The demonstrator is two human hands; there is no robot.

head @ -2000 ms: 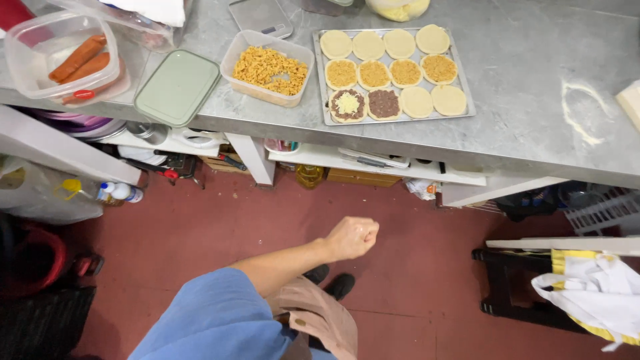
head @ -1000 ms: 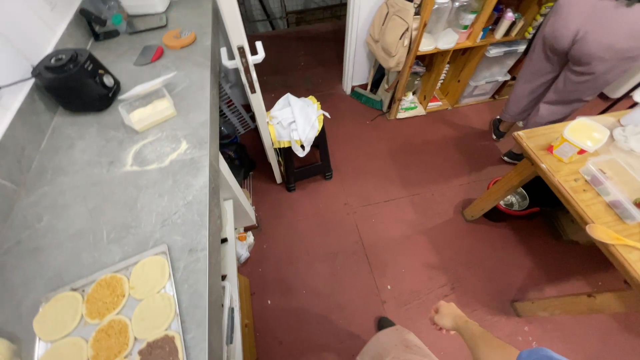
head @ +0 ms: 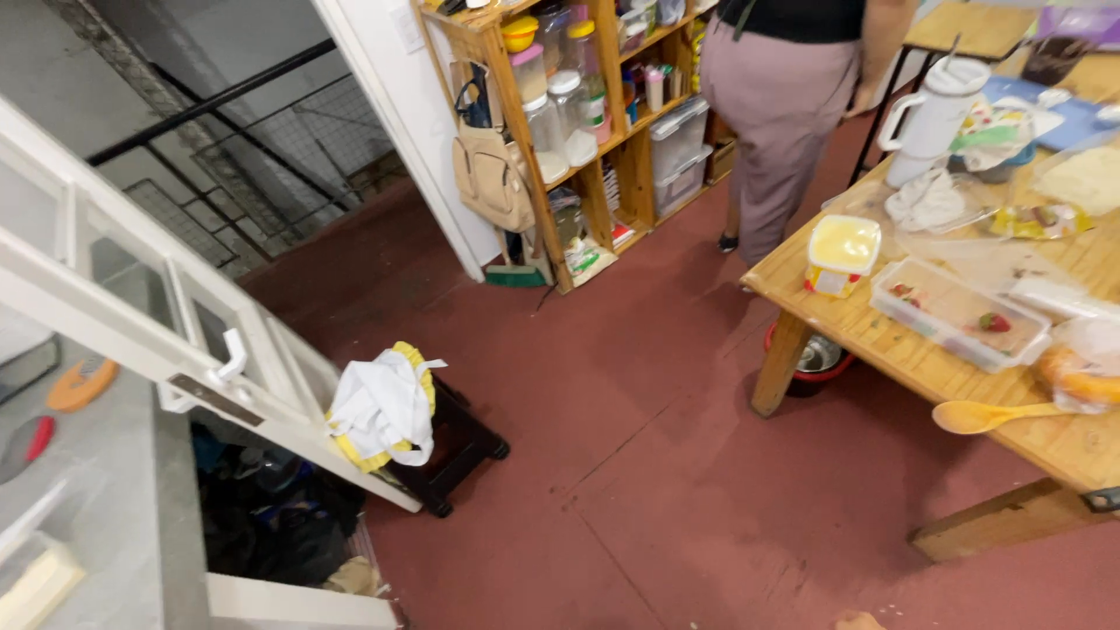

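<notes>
Only a small sliver of what appears to be my right hand (head: 859,621) shows at the bottom edge, over the red floor; its fingers and anything in them are hidden. My left hand is out of view. To the right, a wooden table (head: 884,328) bears an opened tub of yellow spread (head: 843,249), a clear plastic container with strawberries (head: 958,315), an orange-yellow spoon (head: 976,417) and a white handled tumbler (head: 936,118). On the left is a grey counter (head: 114,472) with a plastic container of a pale block (head: 35,582) at its lower corner.
A white paned door (head: 289,411) stands ajar beside a dark stool (head: 468,437) holding a white and yellow cloth (head: 381,407). A person (head: 774,114) stands near wooden shelves (head: 560,149) with jars. A red-rimmed bowl (head: 818,354) sits under the table.
The view has swung right, from the counter with the tray of filled dough rounds to the door, shelves and table. The hand seen earlier is now almost wholly below the frame.
</notes>
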